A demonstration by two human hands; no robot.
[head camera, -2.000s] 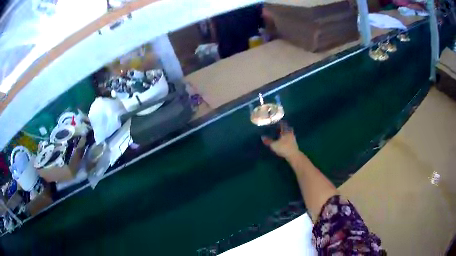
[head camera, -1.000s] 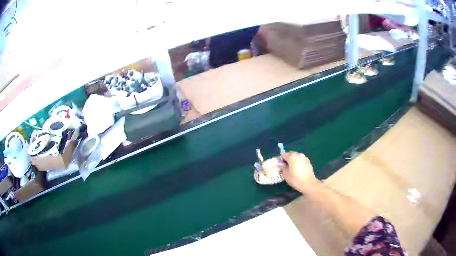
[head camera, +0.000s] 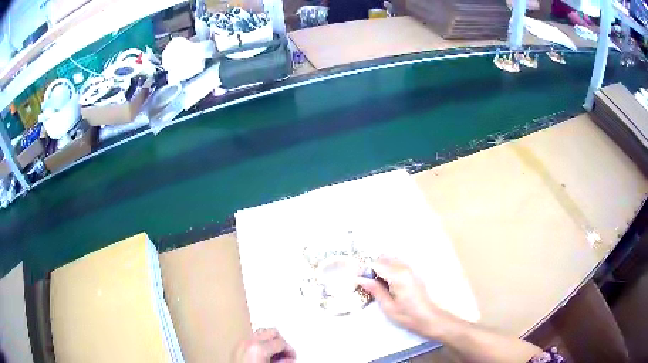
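Observation:
A round gold openwork piece with a pale centre (head camera: 332, 282) is over the white paper stack (head camera: 277, 241) in front of me. Glare blurs its outline. My right hand (head camera: 398, 294) has its thumb and fingers closed on the piece's right side. My left hand (head camera: 266, 347) is at the paper's lower left edge, cut off by the bottom of the picture, with its fingers curled; I cannot tell if it holds anything.
The green conveyor belt (head camera: 284, 135) runs beyond the bench, with several gold pieces (head camera: 506, 62) at its far right. A yellow-tan sheet stack (head camera: 106, 298) is on the left. Brown cardboard stacks stand at right (head camera: 619, 113) and across the belt (head camera: 455, 18). An open carton (head camera: 579, 326) is below right.
My right hand has brought the gold piece from the belt to the white paper stack. My left hand has come into view at the bottom. The view has tilted down toward the bench.

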